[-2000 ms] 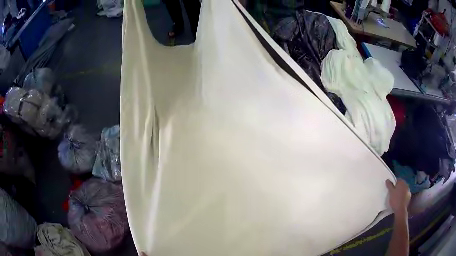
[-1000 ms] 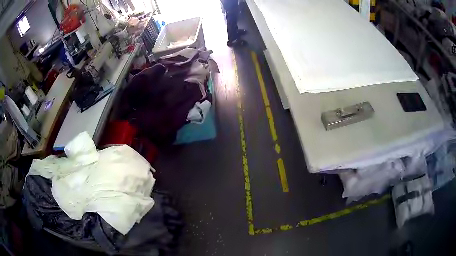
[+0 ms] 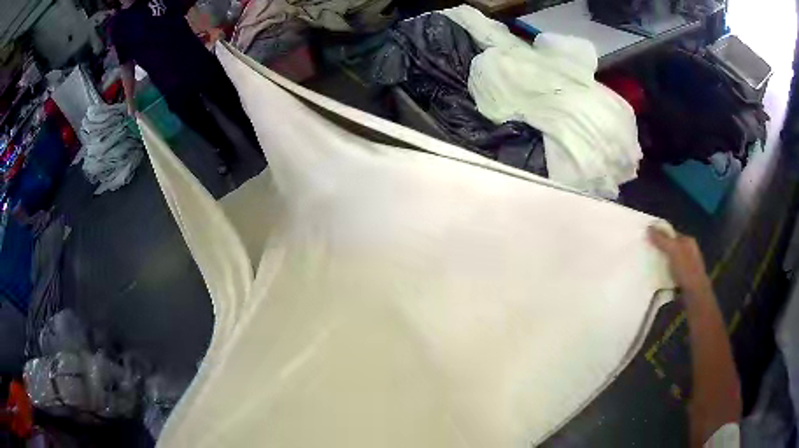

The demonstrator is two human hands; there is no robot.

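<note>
A large cream cloth [image 3: 420, 262] is stretched in the air across the middle of the view, with a narrow opening along its upper edge. My right hand [image 3: 676, 249] grips its right corner. A person in dark clothes [image 3: 175, 61] stands at the upper left and holds the far corners with both hands. The near left part of the cloth runs out of the bottom of the picture. My left hand is not in view.
Pale green-white cloth [image 3: 561, 105] lies on dark plastic-covered bundles [image 3: 447, 79] behind the cloth. Wrapped bundles [image 3: 79, 383] lie on the floor at the lower left. A worktable [image 3: 596, 31] stands at the upper right. Yellow lines mark the floor at right.
A second ago the view faced the aisle and a long table. Now it shows the stretched cloth again. Compared with two seconds ago, the far person is more visible and the cloth reaches up to the left.
</note>
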